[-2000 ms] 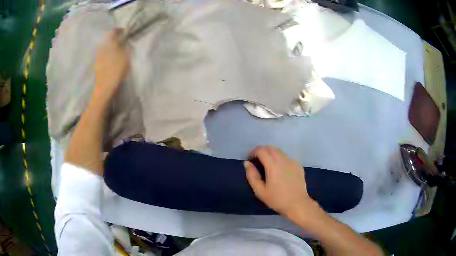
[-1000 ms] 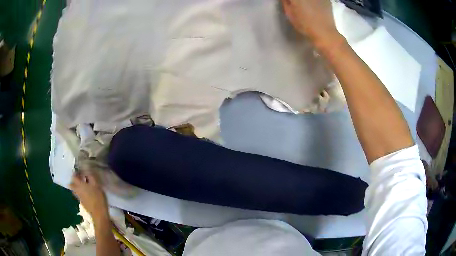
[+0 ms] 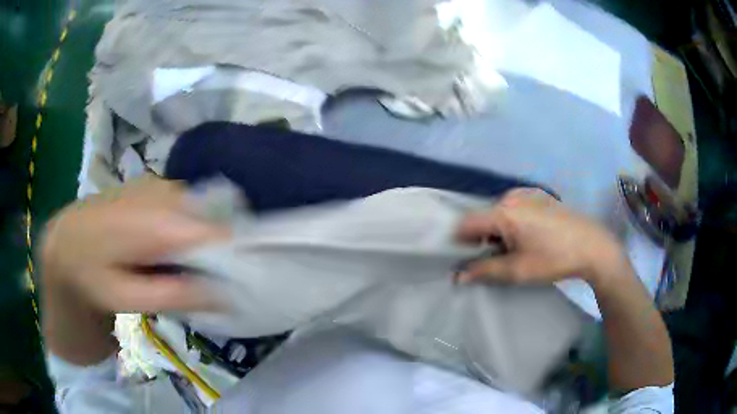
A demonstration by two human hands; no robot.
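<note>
A beige-grey garment piece [image 3: 339, 267] is stretched between my two hands in front of the navy pressing roll [image 3: 323, 166], covering part of its near side. My left hand [image 3: 133, 247], large and blurred at the left, is closed on the cloth's left end. My right hand [image 3: 537, 238] pinches the cloth at the right, near the roll's right end. The cloth's lower part hangs toward my body. The roll lies across the table with its rounded end at the left.
More beige-grey cloth [image 3: 242, 36] lies rumpled behind the roll. A white sheet [image 3: 558, 52] is at the back right. An iron [image 3: 646, 206] stands at the far right beside a reddish-brown pad [image 3: 656, 141]. A yellow rail [image 3: 182, 360] and white cloth [image 3: 133, 344] show below the table edge.
Both hands have come to the near side of the roll, the right from the back and the left from the lower left. A garment piece is now held between them. The cloth behind is more rumpled.
</note>
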